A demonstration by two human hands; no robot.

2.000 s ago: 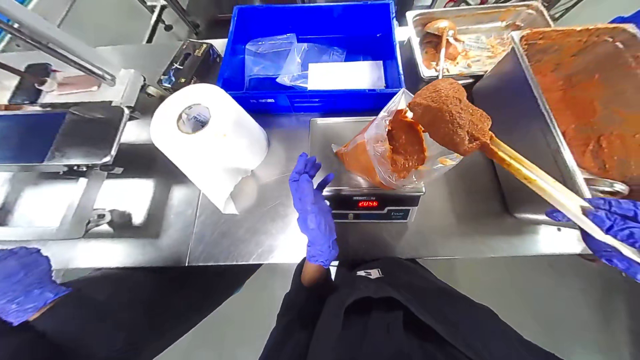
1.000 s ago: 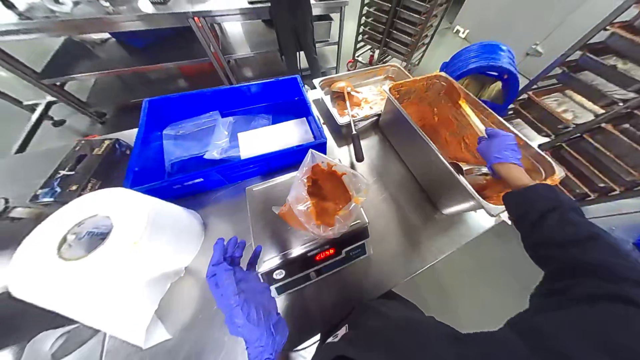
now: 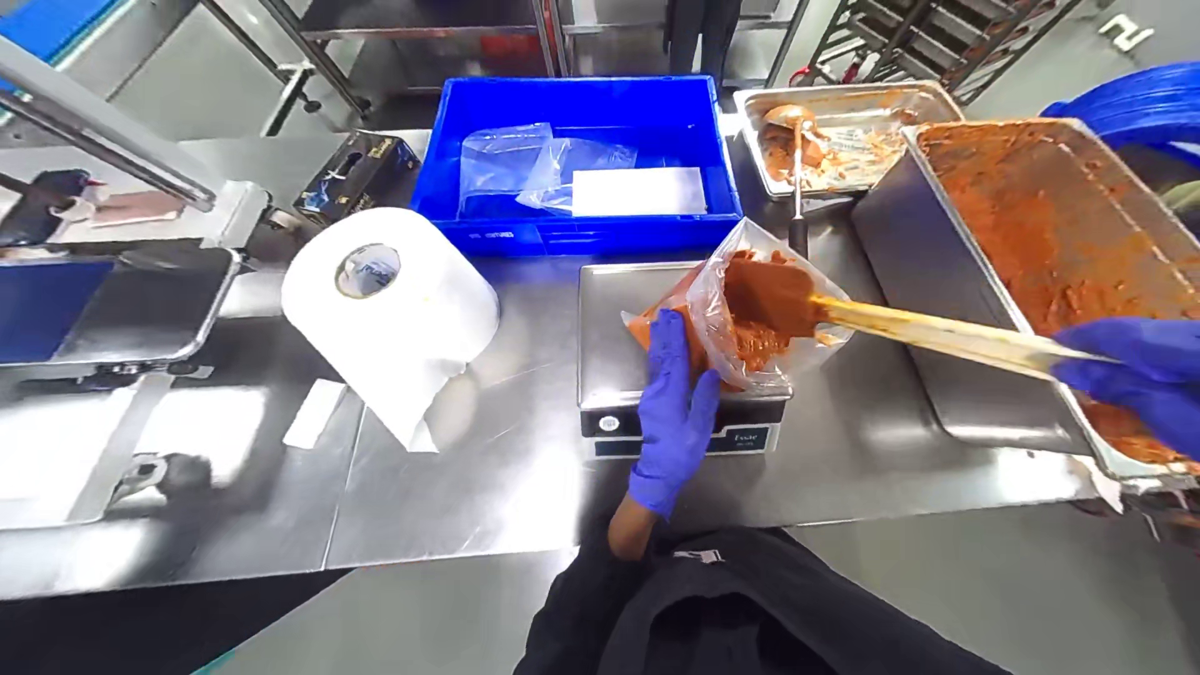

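A clear plastic bag of thick orange-brown paste [image 3: 689,319] leans, mouth up and to the right, on the steel plate of a digital scale [image 3: 619,352]. My left hand [image 3: 675,417], in a blue-purple glove, rests fingers spread against the bag's lower side and hides the scale's display. In my right hand [image 3: 1139,375], gloved alike and blurred, is the pale handle of a spatula [image 3: 937,336]. Its paste-coated blade lies in the bag's mouth. To the right stands a deep steel container [image 3: 984,412] with more paste coating its inside.
Behind the scale sits a blue crate [image 3: 577,236] holding clear bags and a white block. A shallow steel tray [image 3: 909,98] with a ladle [image 3: 798,173] is at the back right. A large paper roll [image 3: 412,281] stands left; farther left is a metal machine [image 3: 178,319]. Someone's legs show behind.
My right hand has come from the deep container to the right of the bag, and the spatula's blade is now in the bag's mouth. My left hand has moved onto the bag.
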